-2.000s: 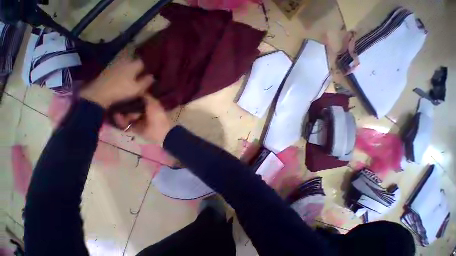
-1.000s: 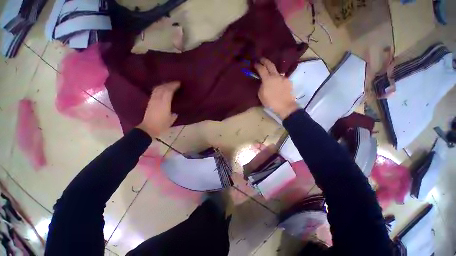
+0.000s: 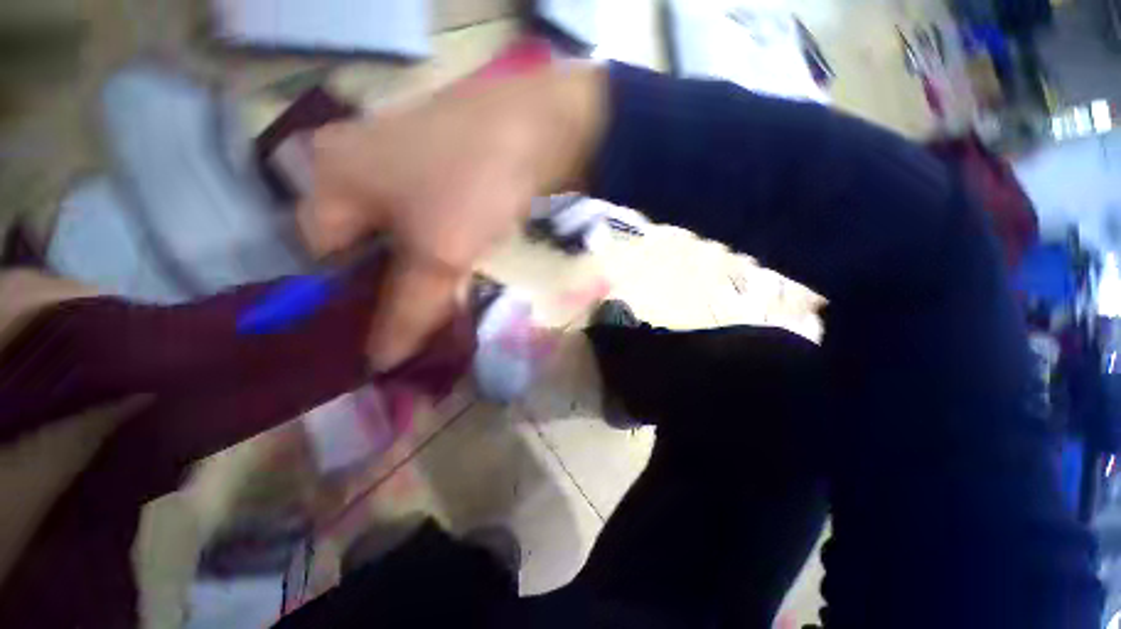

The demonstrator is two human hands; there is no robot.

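Note:
A maroon fabric piece point(image 3: 234, 369) is stretched across the left of the view, raised and blurred. My right hand point(image 3: 455, 160) reaches in from the right and grips its right end between thumb and fingers. A blue pen end point(image 3: 285, 304) shows beside this hand, against the maroon cloth. My left hand point(image 3: 62, 455) is blurred and cut off by the left edge. Its skin shows above and below the maroon cloth, which it appears to hold.
Blurred pale curved pieces point(image 3: 184, 172) lie behind the cloth. A pale panel point(image 3: 326, 27) is at the top. A small pale stack point(image 3: 344, 430) lies below the cloth. My dark-clothed legs point(image 3: 725, 455) are at bottom centre. Blue and maroon items point(image 3: 1051, 270) are at the far right.
The view has swung right. The maroon fabric, spread on the floor before, is now lifted and pulled to the left of the view. My right hand has gone from resting on it to gripping its end.

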